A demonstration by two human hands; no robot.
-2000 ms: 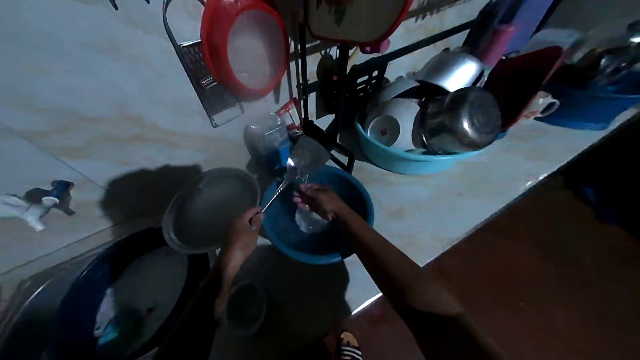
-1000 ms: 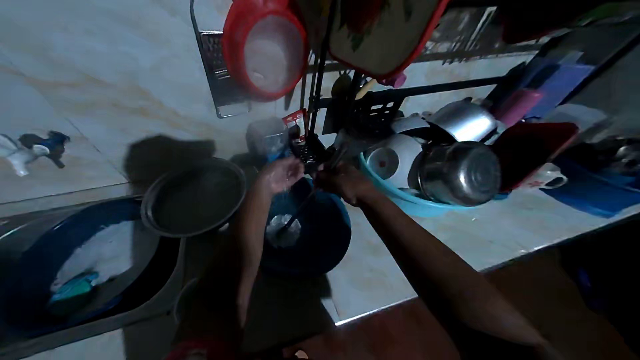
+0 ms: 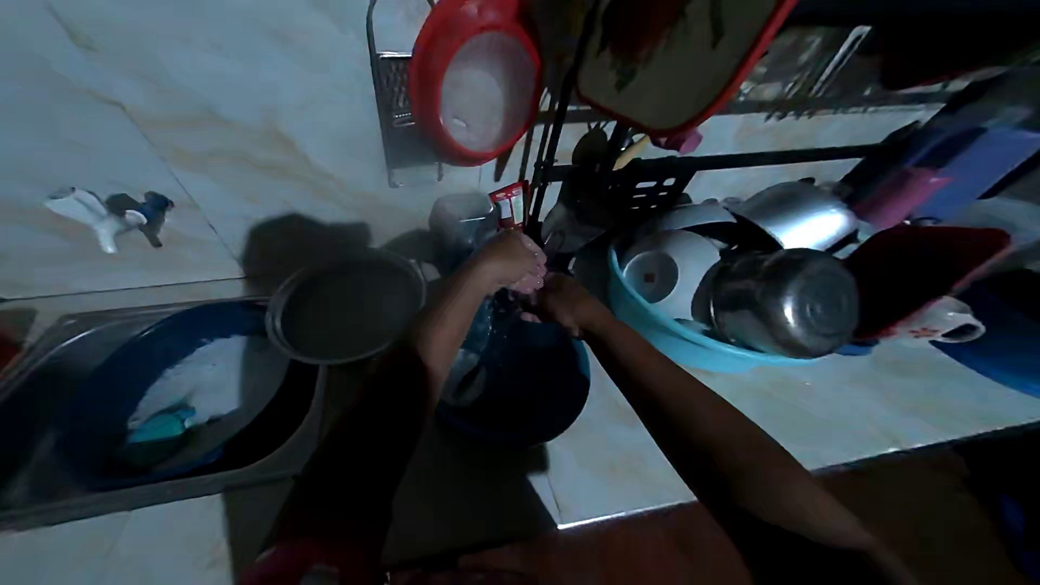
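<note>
My left hand (image 3: 517, 262) is curled above the back of a round blue basin (image 3: 582, 398). Touching or almost touching it from the right, my right hand (image 3: 566, 304) has bent fingers. Between and below them the view is dark and wet-looking; whether either hand holds something cannot be told. A shiny, blurred piece of metal shows just behind the hands. Inside the blue basin is a pale, translucent shape, partly hidden by my left arm. A clear plastic container (image 3: 463, 219) and a small red packet (image 3: 510, 203) stand against the wall behind my hands.
A teal basin (image 3: 666, 345) with metal pots and a white bowl (image 3: 662, 272) stands right. Left are a round metal pan (image 3: 349, 305) and a sink (image 3: 305, 439) holding a large blue basin. A red strainer (image 3: 479, 89) and grater (image 3: 398, 89) hang above; a tap (image 3: 110, 218) is far left.
Two seconds ago my left hand held a long-handled metal utensil over the basin, and my hands were lower. Since one second ago, my hands have come together above the basin's back.
</note>
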